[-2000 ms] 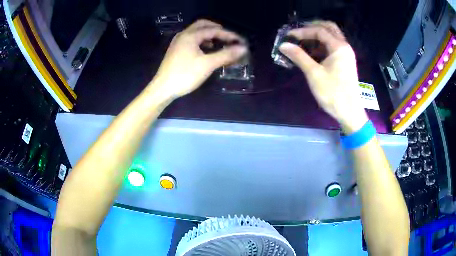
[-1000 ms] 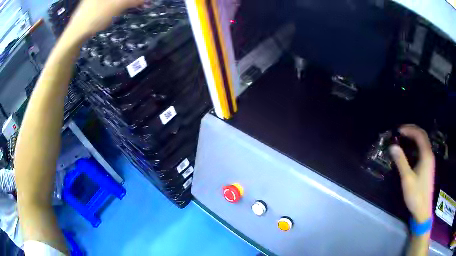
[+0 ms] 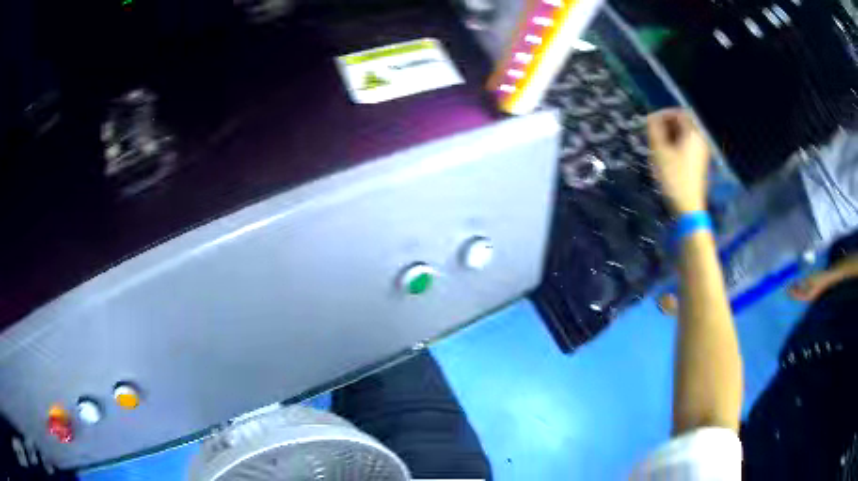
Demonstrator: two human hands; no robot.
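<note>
My right hand (image 3: pixel 677 160) is at the right, beside the black parts tray (image 3: pixel 611 211), with its fingers curled. The hand is blurred, so whether it holds anything cannot be told. One clear, rounded workpiece (image 3: pixel 588 170) shows in the tray to the left of my hand. The metallic fixture (image 3: pixel 136 141) stands on the dark table at the left, blurred; I cannot tell if a part sits on it. My left hand is out of the picture.
A grey button panel (image 3: pixel 282 282) fronts the table. A yellow light curtain bar (image 3: pixel 536 52) stands at its right corner, near a warning label (image 3: pixel 400 70). A grey fan (image 3: pixel 301 451) is at the bottom. Another person's arm (image 3: pixel 828 277) shows at far right.
The view has swung from the left tray stack to the machine's right side. My right hand has moved from the fixture to the right tray. My left hand has left the picture.
</note>
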